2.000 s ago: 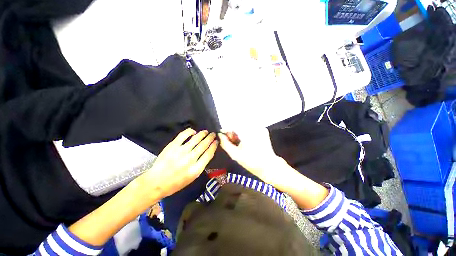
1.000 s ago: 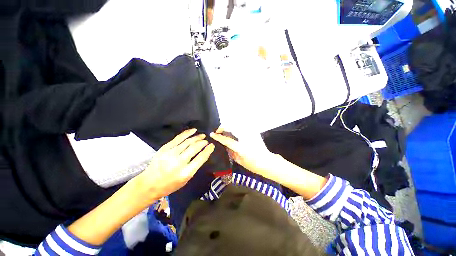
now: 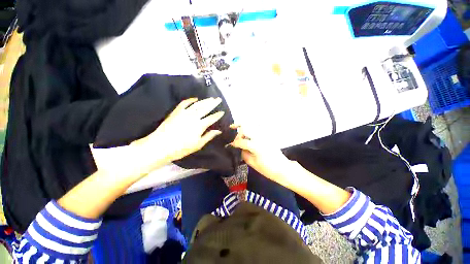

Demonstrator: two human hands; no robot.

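Note:
The black garment lies on the white machine bed, its bulk spread to the left and over the front edge. Its right edge runs up to the presser foot and needle. My left hand lies spread on top of the cloth just below the needle area, fingers pointing up and right. My right hand has its fingertips closed on the garment's right edge near the table's front edge. Cloth under the fingers is partly hidden.
The machine head has a blue stripe and a dark control panel. Two black cords cross the bed. A black cloth heap with white cord lies low right. Blue crates stand at right, another below the table.
My left hand has moved up and forward on the cloth, towards the needle. My right hand's fingers have curled at the edge. The view has shifted, showing more of the machine head.

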